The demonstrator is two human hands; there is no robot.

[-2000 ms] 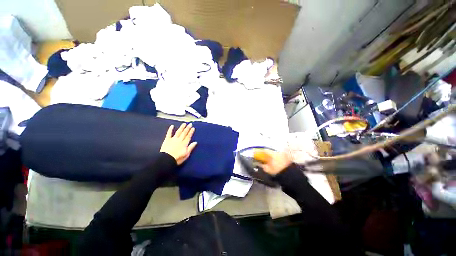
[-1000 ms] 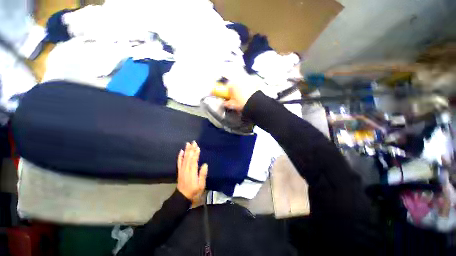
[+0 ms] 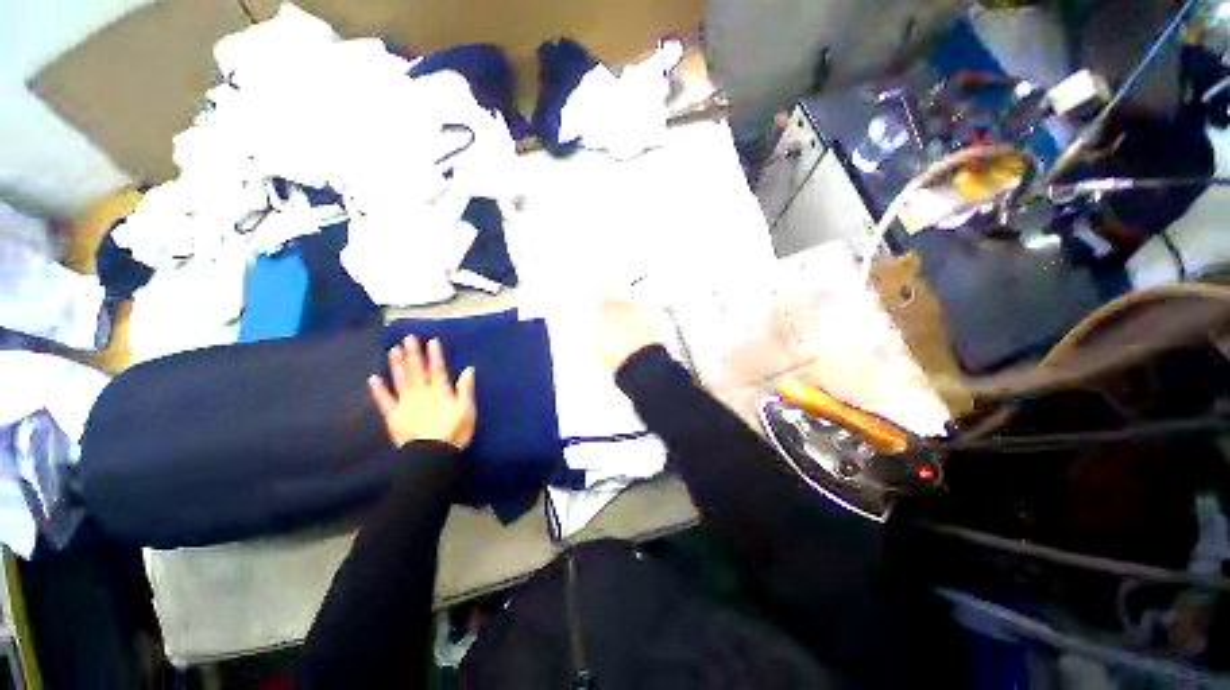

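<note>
The navy garment piece wraps the right end of the long charcoal padded board. My left hand lies flat on it with the fingers spread, near where navy meets charcoal. My right hand is on the white cloth just right of the navy piece; its fingers blend into the bright white, so its grip is unclear. The steam iron with an orange handle stands on the right, on the edge of the pale rest, with no hand on it.
A crumpled white and navy garment pile lies behind the board, with a blue block in front of it. A flat white stack is behind my right hand. Hoses run off right. A cardboard sheet stands behind.
The iron has gone from my right hand over the navy piece to the rest at the right. My right hand has let it go and moved to the white cloth. My left hand now lies higher on the board.
</note>
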